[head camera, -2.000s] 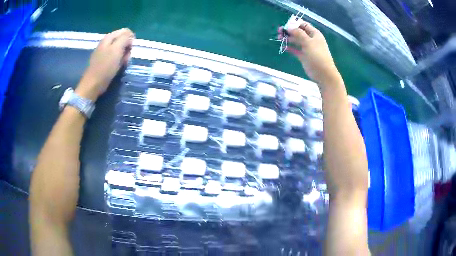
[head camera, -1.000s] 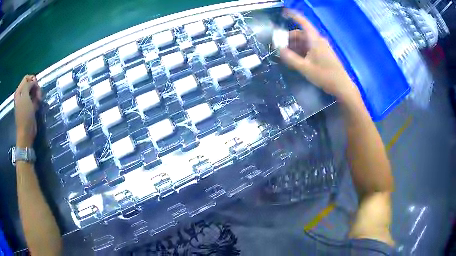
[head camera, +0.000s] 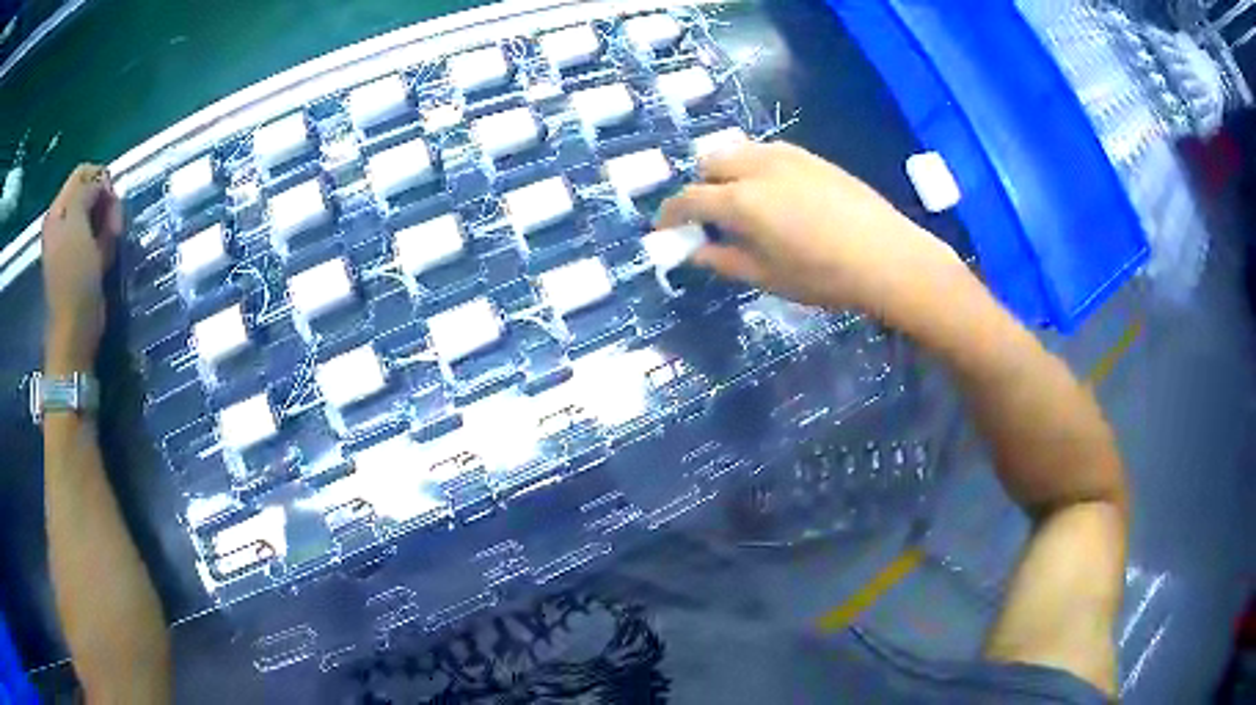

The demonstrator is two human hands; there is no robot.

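The clear blister tray (head camera: 400, 475) lies on the dark bench with rows of white wired units (head camera: 428, 245) in its pockets, thin leads beside them. My right hand (head camera: 730, 221) is over the tray's right part, fingers closed on a white unit (head camera: 675, 251) at the end of a row. Whether the unit touches the pocket cannot be told. My left hand (head camera: 83, 221) rests, loosely curled, at the tray's upper left corner by the rail; nothing shows in it.
The pale conveyor rail (head camera: 324, 76) and green belt (head camera: 179, 69) run along the top. A blue bin (head camera: 1026, 165) stands at the right, with a loose white piece (head camera: 933, 181) beside it. Stacked clear trays (head camera: 1171, 124) are beyond. A yellow line (head camera: 871, 592) marks the floor.
My right hand came from over the belt to near the blue bin, then moved down and left over the tray with a unit. The view turned; my left hand stayed by the rail.
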